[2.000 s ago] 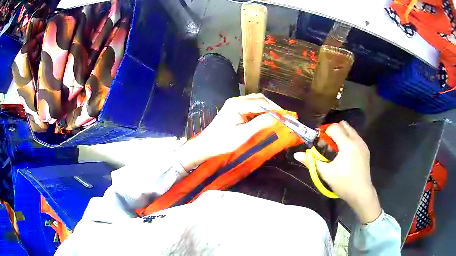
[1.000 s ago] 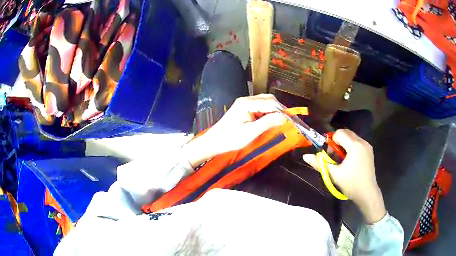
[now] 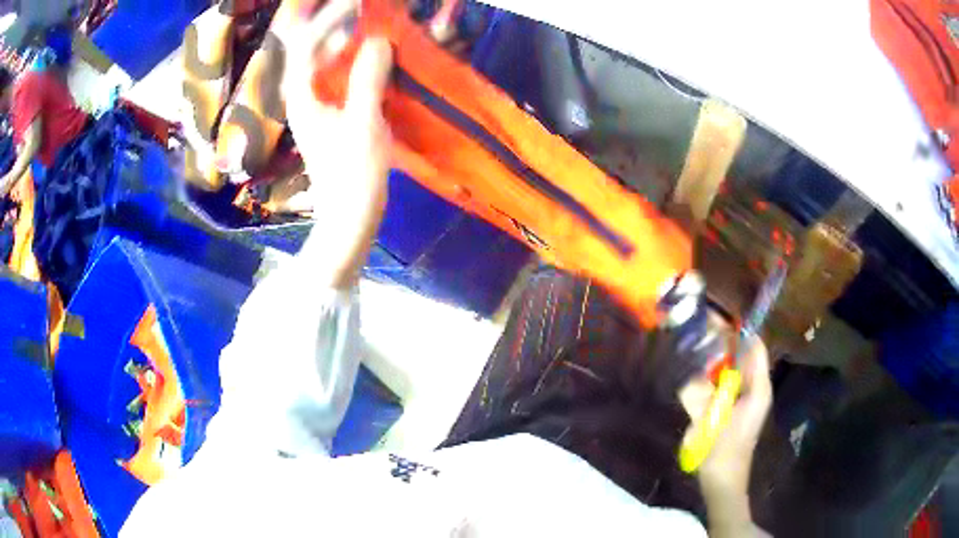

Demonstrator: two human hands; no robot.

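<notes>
An orange sewn piece (image 3: 505,158) with a narrow dark strip stretches diagonally from the upper left to the centre right. My left hand (image 3: 352,63), blurred, is raised at the upper left and holds its far end. My right hand (image 3: 736,405) is at the lower right, by the piece's other end, which shows a small dark and white patterned part (image 3: 686,305). It holds the scissors (image 3: 715,420) by the yellow and red handles, with the blades pointing up and blurred. Whether the right fingers also grip the cloth cannot be told.
A white table (image 3: 631,32) curves across the top right, with orange cloth (image 3: 925,53) on it. Wooden stool parts (image 3: 713,152) stand beneath. Blue bins (image 3: 116,315) are at left, with camouflage pieces (image 3: 247,105) above. A person in red (image 3: 47,110) is at the far left.
My left hand has moved up and left, stretching out the orange piece. The scissors have left its edge and point upward. My right hand is slightly lower. The view has shifted.
</notes>
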